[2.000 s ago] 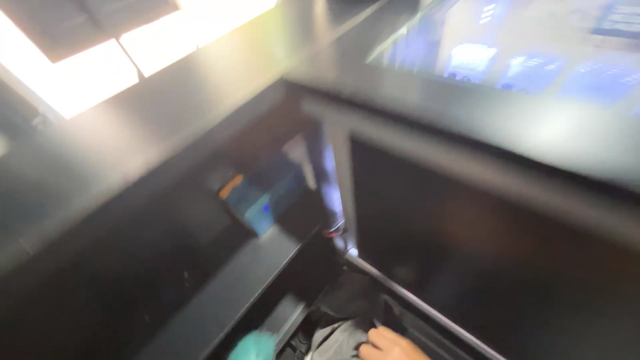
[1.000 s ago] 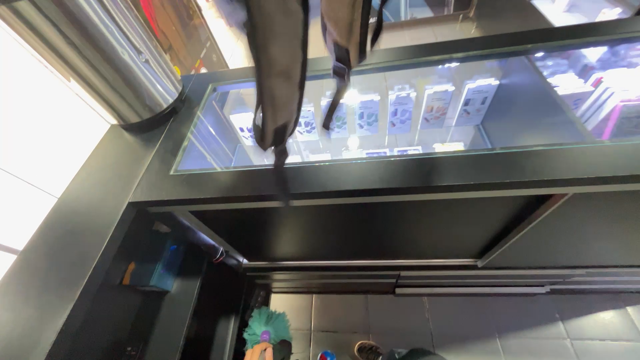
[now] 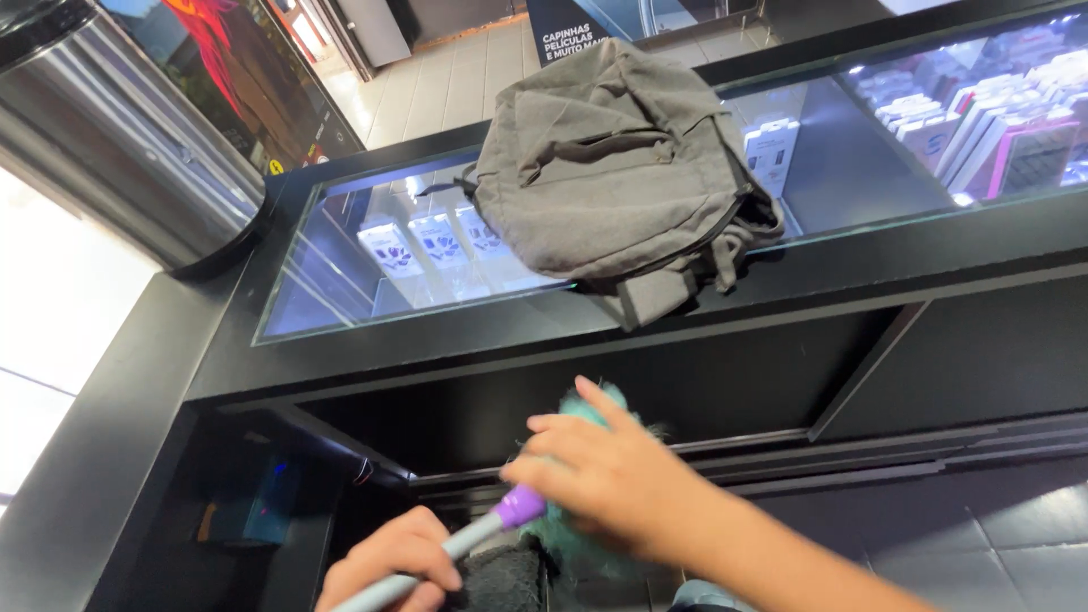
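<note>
A duster point(image 3: 463, 540) with a grey handle, a purple collar and a fluffy teal head is in front of me, low in the view. My left hand point(image 3: 395, 561) is closed around its grey handle. My right hand point(image 3: 595, 467) lies over the teal head beside the purple collar, fingers apart; whether it grips the fibres I cannot tell. Above my hands, a grey fabric backpack point(image 3: 629, 178) lies on the glass-topped display counter point(image 3: 425, 340), one strap hanging over the near edge.
A large metal cylinder point(image 3: 136, 144) stands on the counter at the left. Boxed accessories point(image 3: 433, 246) show under the glass. Below are an open shelf with a blue box point(image 3: 259, 510), dark cabinet panels point(image 3: 680, 382), a dark fuzzy item point(image 3: 501, 578) and floor tiles point(image 3: 935, 544).
The grey backpack now lies on the counter glass; a second ago only hanging straps showed there. The duster has come up from low by the floor, with both hands now at it.
</note>
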